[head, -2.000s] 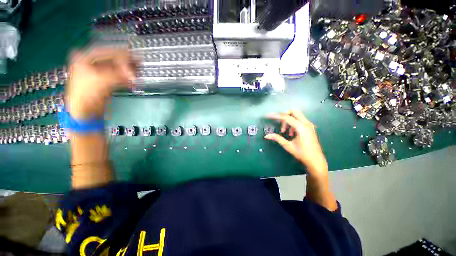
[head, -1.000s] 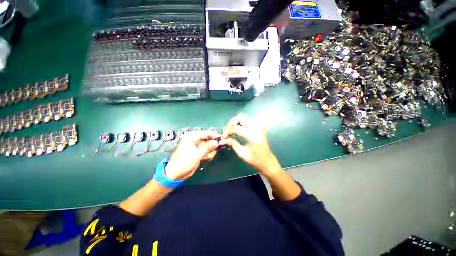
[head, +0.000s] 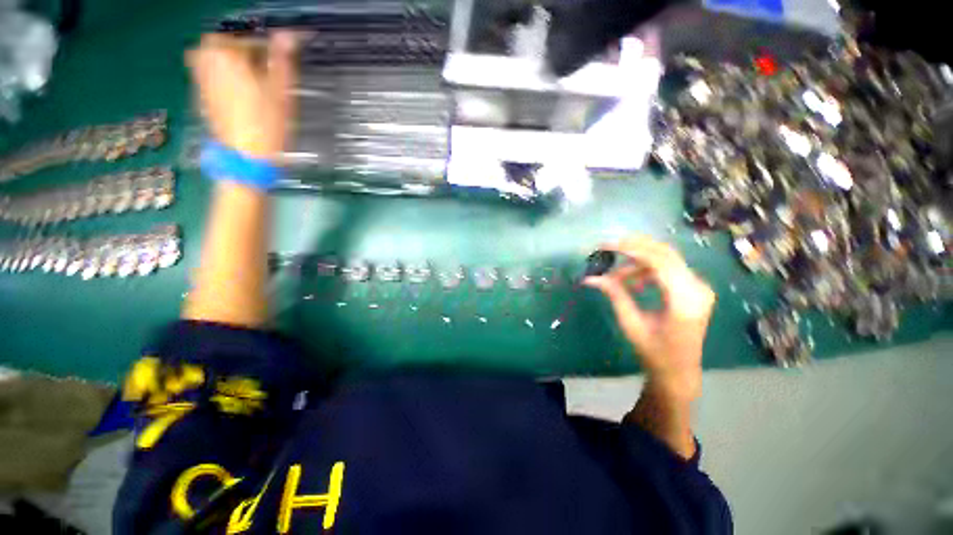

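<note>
A row of small wired lens mounts lies on the green mat in front of me, blurred, with thin leads towards me. My right hand is at the right end of the row, its thumb and forefinger closed on a small dark part. My left hand, with a blue wristband, is over the left side of the clear blister trays. It is blurred, and whether it holds anything does not show.
Three strips of circuit boards lie at the left. A white screw feeder stands right of the trays, with a dark cylinder over it. A large heap of modules lies at the right. A crumpled clear bag is at the far left.
My hands were together at the row one second ago. My left hand has since moved up and left to the trays, and my right hand has moved right. The whole view has shifted.
</note>
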